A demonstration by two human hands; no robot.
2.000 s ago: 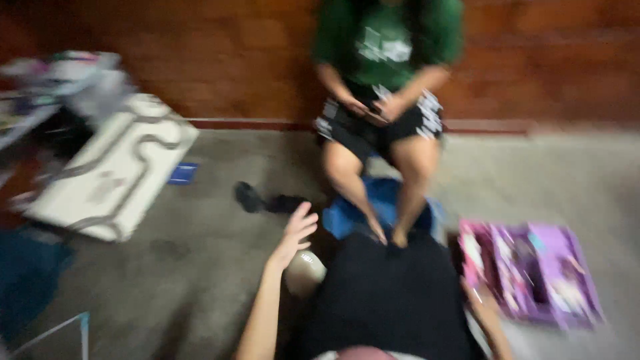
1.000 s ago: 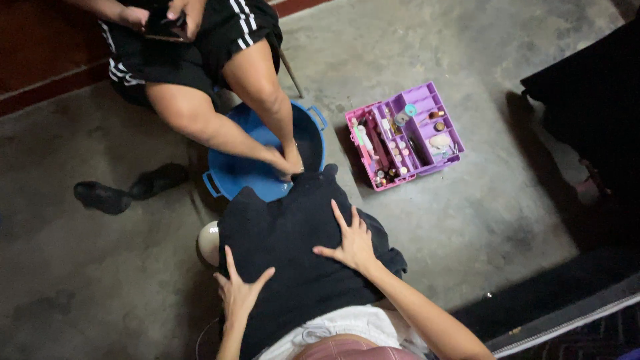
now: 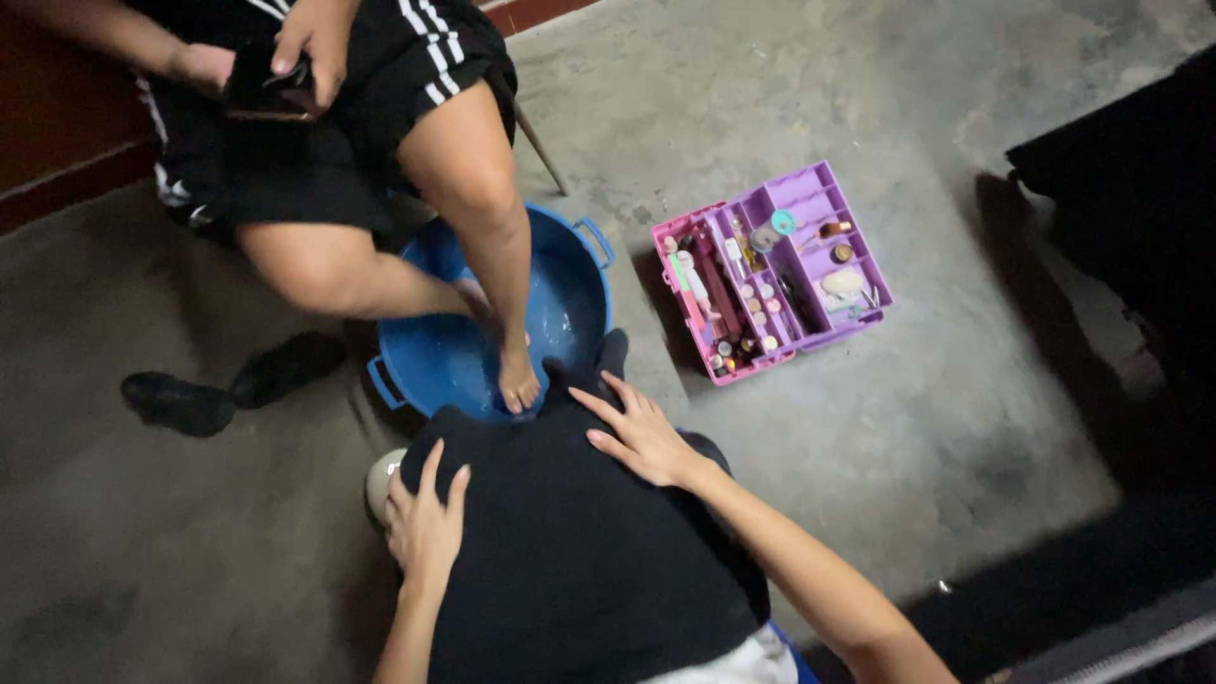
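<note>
A black cloth [image 3: 570,532] lies spread over my lap. My left hand [image 3: 425,522] rests flat on its left edge with the fingers apart. On the upper right part of the cloth lies my right hand [image 3: 646,437], fingers spread and holding nothing. Just beyond the cloth stands a round blue plastic basin [image 3: 579,285] with some water in it. A seated person's feet [image 3: 518,375] are at the basin, one near its front rim. To the right, a purple and pink organizer box [image 3: 807,266] stands unfolded, with small bottles and nail tools in its compartments.
The seated person holds a phone [image 3: 271,95] in both hands. A pair of black shoes [image 3: 180,404] lies on the concrete floor left of the basin. A pale rounded object [image 3: 383,480] is beside my left hand. Dark fabric [image 3: 1130,218] hangs at the right.
Two seconds ago my left hand was raised off the cloth; now it rests on it. My right hand has come onto the cloth from its right side. The view has swung considerably.
</note>
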